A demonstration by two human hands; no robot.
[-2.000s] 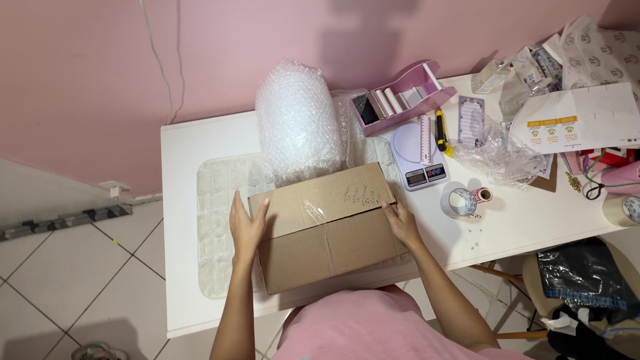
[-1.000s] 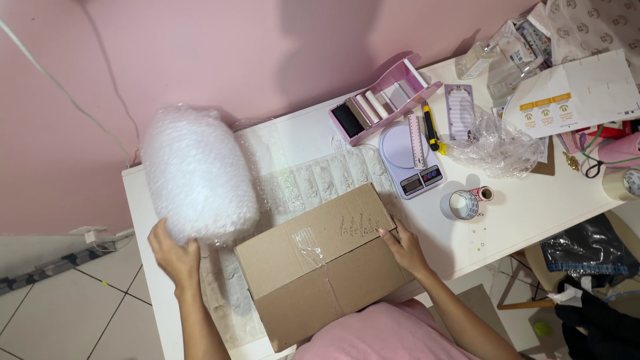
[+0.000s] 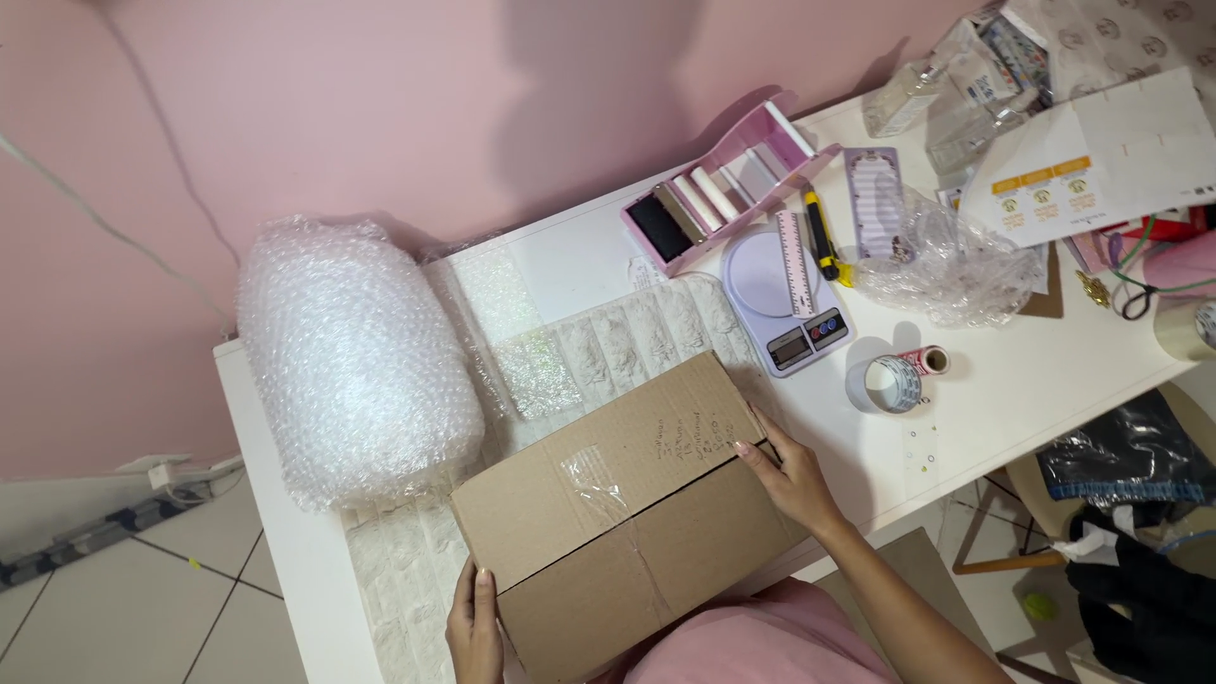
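A closed cardboard box (image 3: 608,532) with clear tape and handwriting on top lies at the near edge of the table, tilted to the view. My left hand (image 3: 475,622) grips its left end, with the thumb on the top edge. At the right end my right hand (image 3: 793,475) holds the box, thumb on the flap and fingers along the side. A big roll of bubble wrap (image 3: 356,366) rests left of the box. Under both spreads a white textured mat (image 3: 617,347), partly hidden, with a loose sheet of bubble wrap (image 3: 537,370) over it.
Behind the box stand a pink tape dispenser (image 3: 712,195) and a digital scale (image 3: 769,285) carrying a pink ruler (image 3: 796,264). A yellow and black utility knife (image 3: 821,233), crumpled plastic (image 3: 950,266) and a tape roll (image 3: 893,383) lie right. A chair (image 3: 1035,475) stands beyond the table edge.
My left hand has moved from the bubble wrap roll to the left end of the box. The roll earlier stood behind the box and now rests at its left. My right hand stays on the box.
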